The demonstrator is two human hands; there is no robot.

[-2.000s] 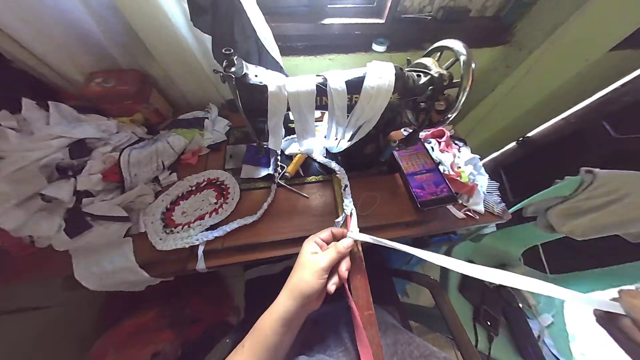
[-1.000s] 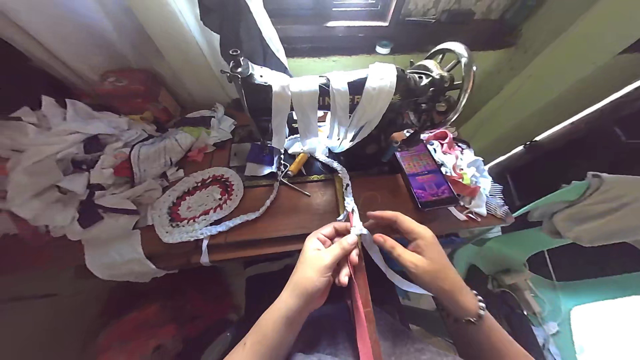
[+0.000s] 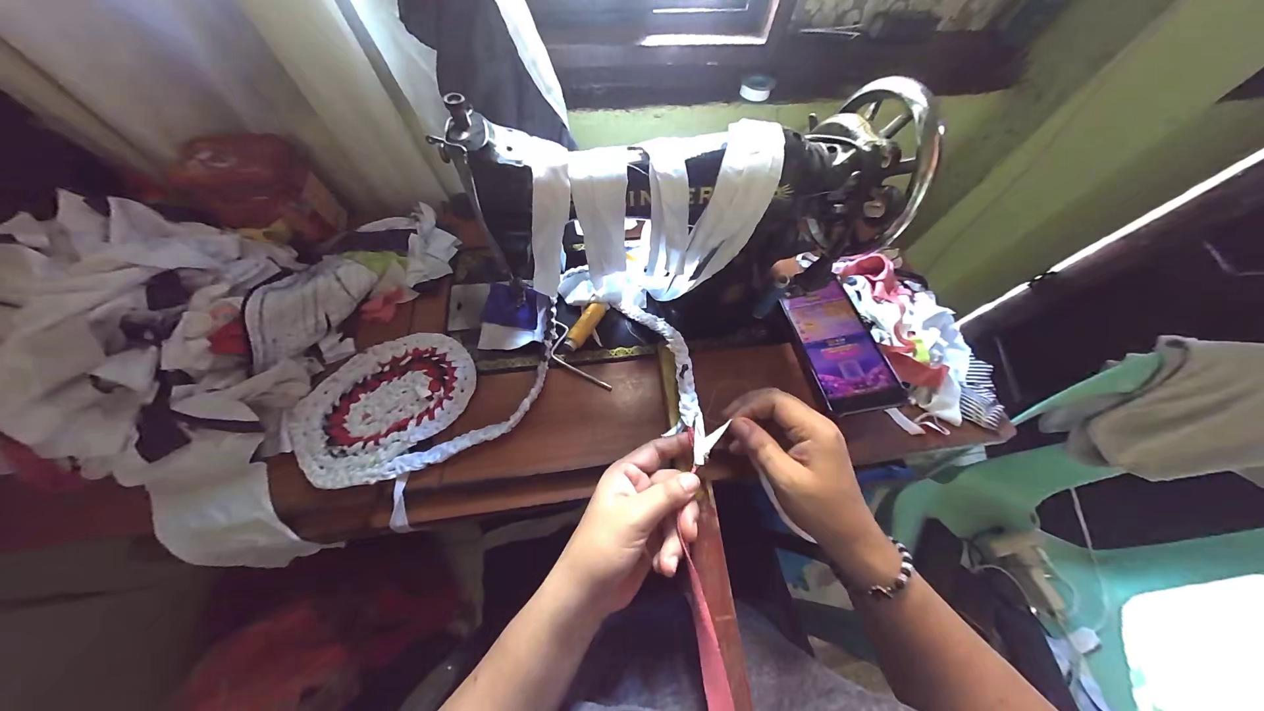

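Observation:
My left hand (image 3: 647, 509) pinches the lower end of a braided fabric cord (image 3: 679, 370), from which a red fabric strip (image 3: 703, 612) hangs down. Just right of it, my right hand (image 3: 790, 459) holds a white fabric strip (image 3: 719, 434) between thumb and fingertips, close to the braid's end. The cord runs up to the Singer sewing machine (image 3: 810, 188), over whose arm several white strips (image 3: 597, 193) are draped. To the left lies an oval braided mat (image 3: 390, 405) in white and red, with a braid trailing from its edge toward the machine.
A heap of fabric scraps (image 3: 197, 296) covers the left of the wooden table (image 3: 592, 425). A lit smartphone (image 3: 839, 346) rests at the right beside more scraps (image 3: 913, 326). A yellow-handled tool (image 3: 586, 326) lies under the machine. A green plastic chair (image 3: 987, 474) with cloth stands right.
My right hand has come in from the far right, where it held the white strip stretched out, to the braid's end beside my left hand. My left hand has stayed at the braid.

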